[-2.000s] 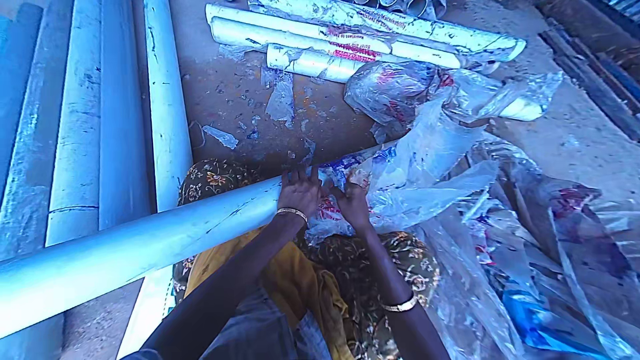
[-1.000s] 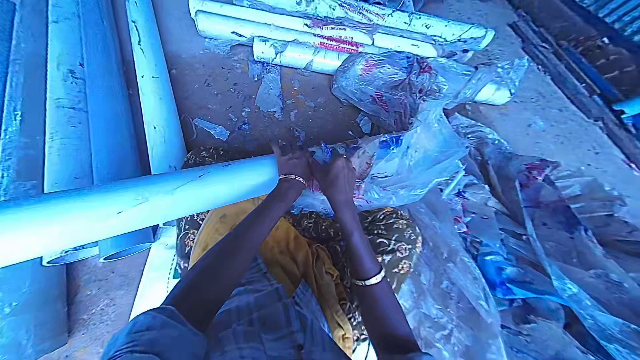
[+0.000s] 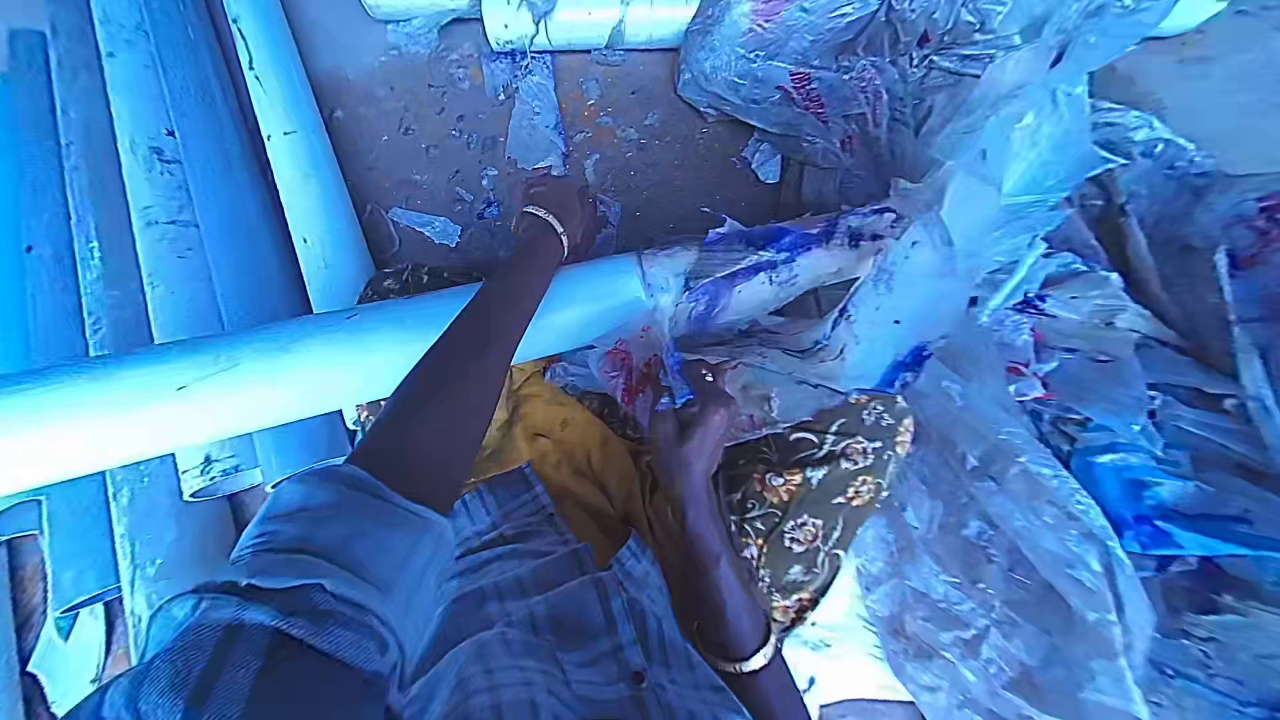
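Observation:
A long smooth pale tube lies slantwise across my lap, its right part covered by torn, crumpled clear plastic film with blue and red marks. My left hand is on the far side of the tube, low over the floor, by a strip of film. Whether it holds anything is hard to see, as its fingers are dark and blurred. Below the wrapped part, on the near side, my right hand has its fingers closed on a bunched edge of the film.
Several long tubes lie side by side at the left. Another wrapped tube lies at the top, beside a film bundle. A large heap of loose film fills the right side. Film scraps lie on the floor.
My left hand has left the wrapped part of the tube and moved to its far side, over the floor. My right hand has come down to the near side. The view has moved closer.

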